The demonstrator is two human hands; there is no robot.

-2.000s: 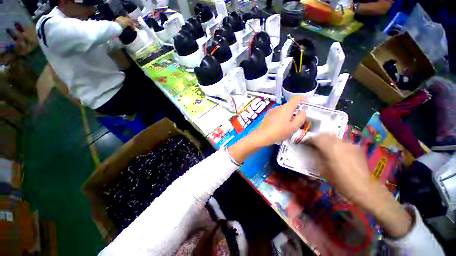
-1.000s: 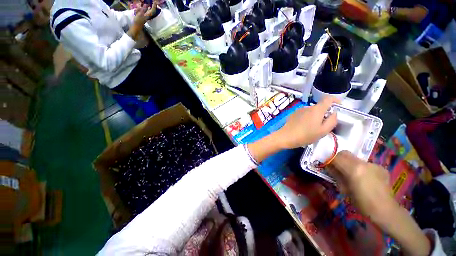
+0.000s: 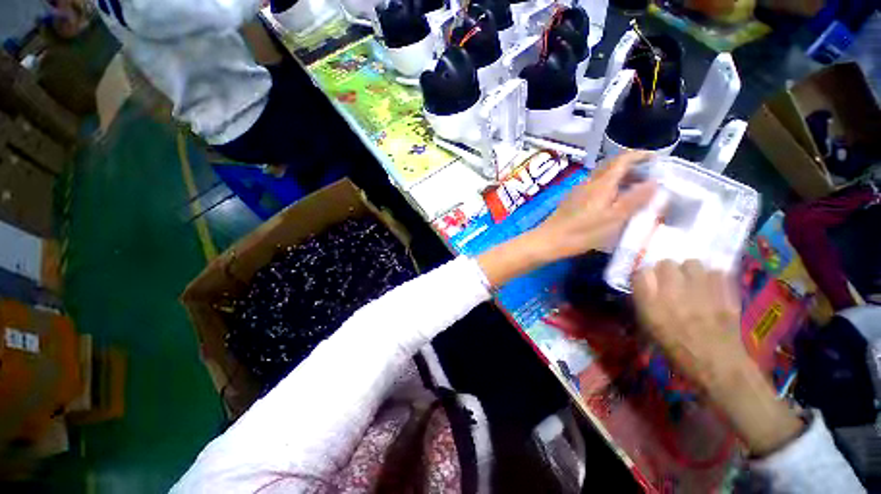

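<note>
A white open rectangular camera housing is tilted above the bench's printed sheets, its open side toward me. It is blurred by motion. A thin orange-red wire shows inside it. My left hand holds the housing's left upper side, fingers reaching over its rim. My right hand grips its lower edge with bent fingers. Whether the right fingertips also hold the wire is hidden.
Units with black camera heads and white bracket arms stand in rows beyond the housing. A carton of dark cables is at lower left. A small parts carton is at right. A person's white sleeve is at upper left.
The housing has moved slightly up and right and tilted more. My right hand has moved up from inside the housing to its lower edge. The other person's hands have left view.
</note>
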